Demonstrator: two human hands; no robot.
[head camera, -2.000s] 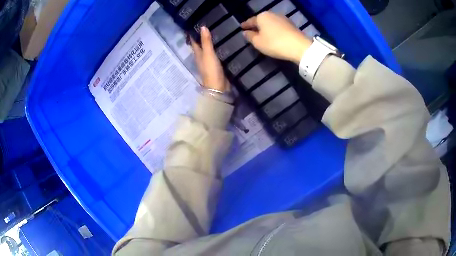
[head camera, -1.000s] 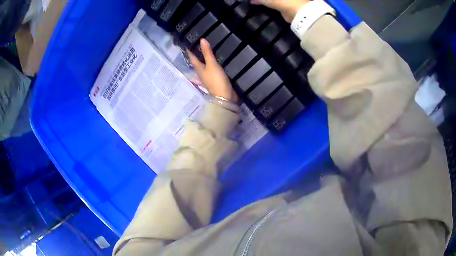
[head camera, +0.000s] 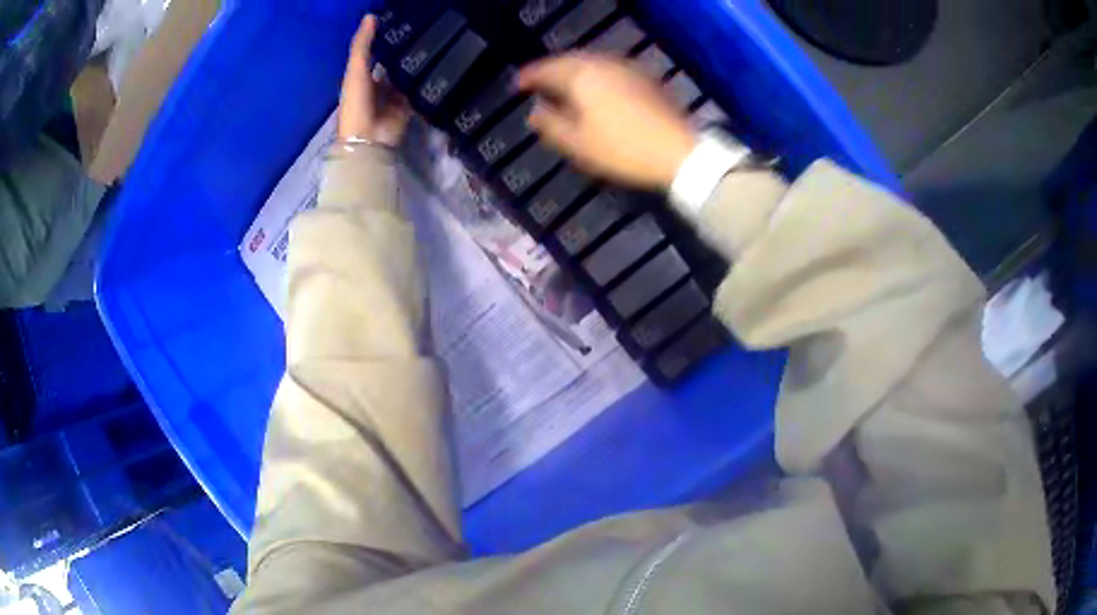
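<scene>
Long rows of black housings (head camera: 583, 222) with pale 65W lettering lie side by side in the blue bin (head camera: 181, 324), running from upper left to lower right. A newspaper (head camera: 481, 372) lies under and beside them. My left hand (head camera: 372, 102) is at the upper left end of the row, its fingers against the outer side of the housings; its fingertips are partly hidden. My right hand (head camera: 608, 120) is over the middle of the rows, blurred, with thumb and fingers bent; whether it grips a housing cannot be told.
A brown cardboard box (head camera: 138, 96) stands beyond the bin's left wall. A white tissue (head camera: 1020, 322) lies right of my right sleeve, with part of a black keyboard (head camera: 1059, 481) below it. A dark round object (head camera: 860, 27) is at the upper right.
My left hand has moved up and left along the row to its upper end. My right hand has come down from the top edge onto the rows. The lettered housings now show higher up the row.
</scene>
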